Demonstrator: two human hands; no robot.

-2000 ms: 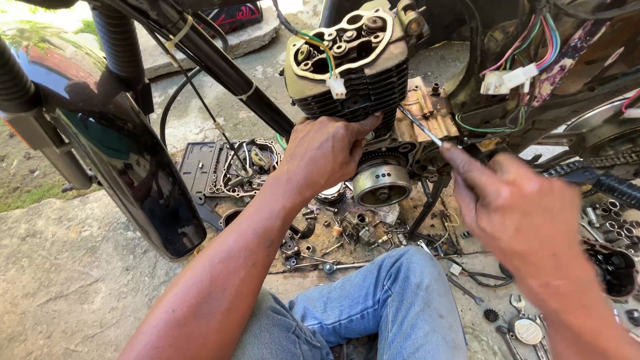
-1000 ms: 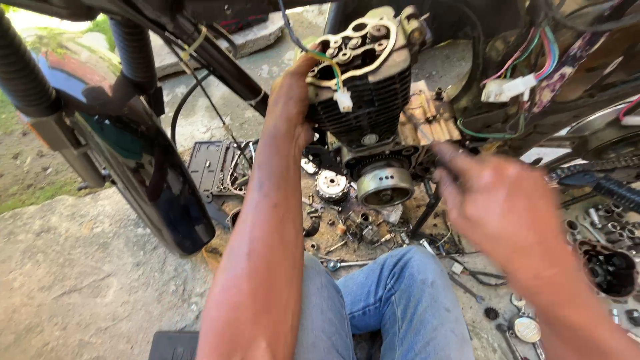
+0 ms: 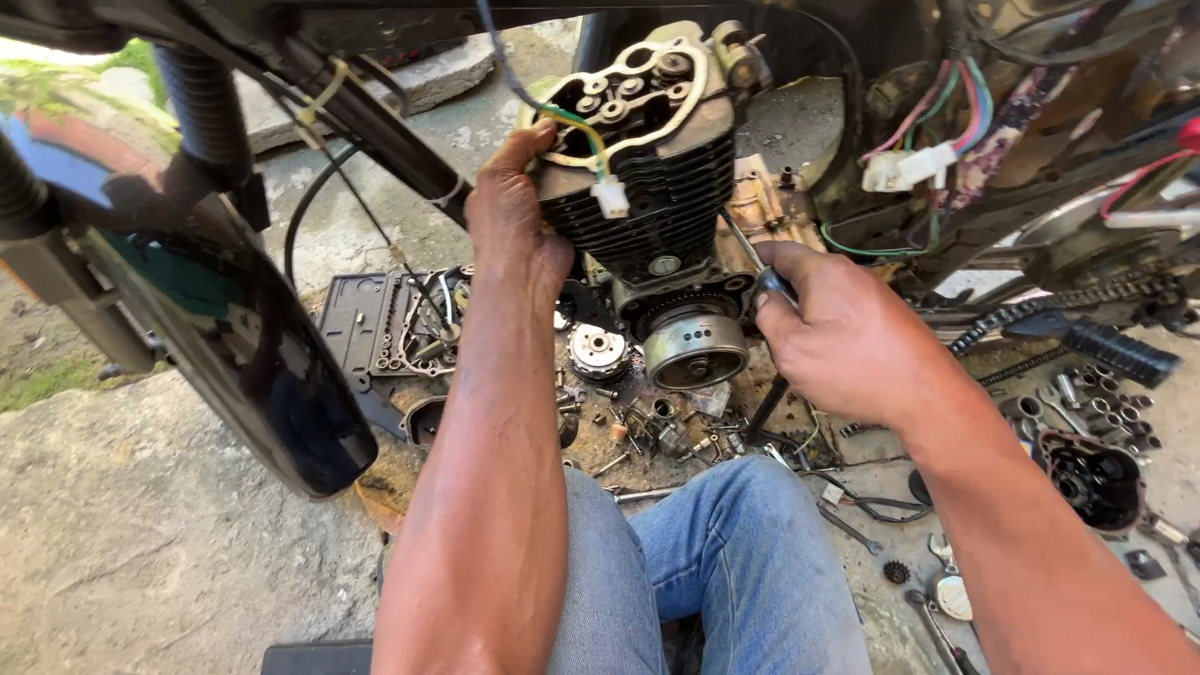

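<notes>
My left hand [image 3: 517, 211] grips the left side of the finned engine cylinder and head [image 3: 647, 197], its thumb at the rim of the open top. In my right hand [image 3: 825, 319] is a screwdriver [image 3: 750, 248], held by its dark handle, with its shaft slanting up and left to the right side of the cylinder fins. The tip is hard to make out there. Below the cylinder sits the round metal flywheel rotor [image 3: 697, 349]. A white wire connector [image 3: 610, 197] hangs in front of the head. The tan crankcase [image 3: 769, 202] shows behind my right hand.
The motorcycle's black front fender [image 3: 216, 328] stands at the left. An engine cover [image 3: 422, 323], a clutch part [image 3: 598, 352] and loose bolts lie on the ground. Sockets [image 3: 1097, 403], a wrench [image 3: 848, 527] and a drive chain [image 3: 1041, 305] are at the right. Plugged wires [image 3: 928, 164] hang above.
My left hand has moved from the lower front of the cylinder up to its left side. The screwdriver stays in my right hand beside the cylinder.
</notes>
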